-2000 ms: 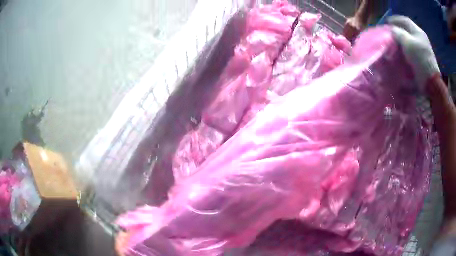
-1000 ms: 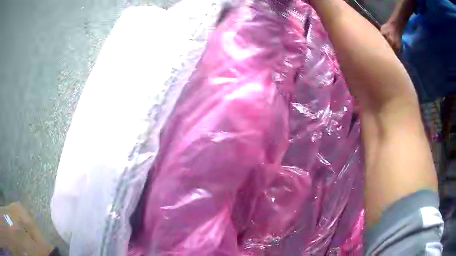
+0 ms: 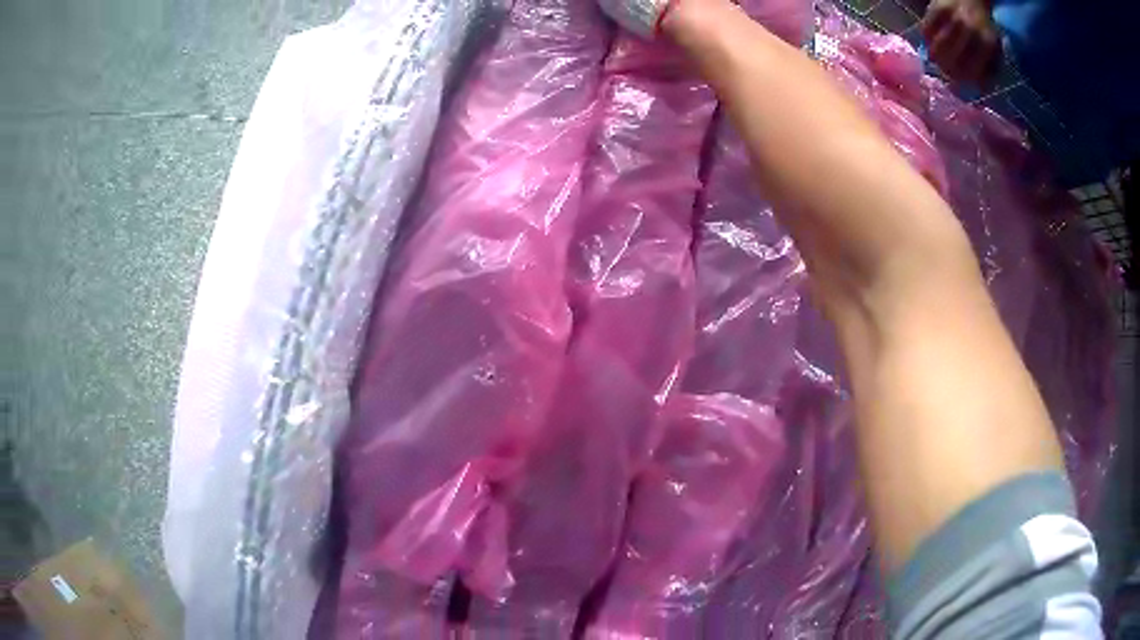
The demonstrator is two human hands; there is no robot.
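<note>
Long bundles in pink film lie side by side, running from the top to the bottom of the view, shiny and wrinkled. My right arm reaches forward over them from the lower right. My right hand, in a white glove with a red cuff edge, is at the top edge on the far end of the bundles. It is cut off and its fingers are hidden, so its grip cannot be told. My left hand is not in view.
White padded cover and clear sheeting border the bundles on the left. A brown cardboard box sits on the grey-green floor at lower left. Another person's hand and blue clothing are at upper right, near wire mesh.
The large pink bundle first held up across the view now lies flat among the others. My right arm has reached forward. My view has shifted, and the left-side bundles look flatter and straighter.
</note>
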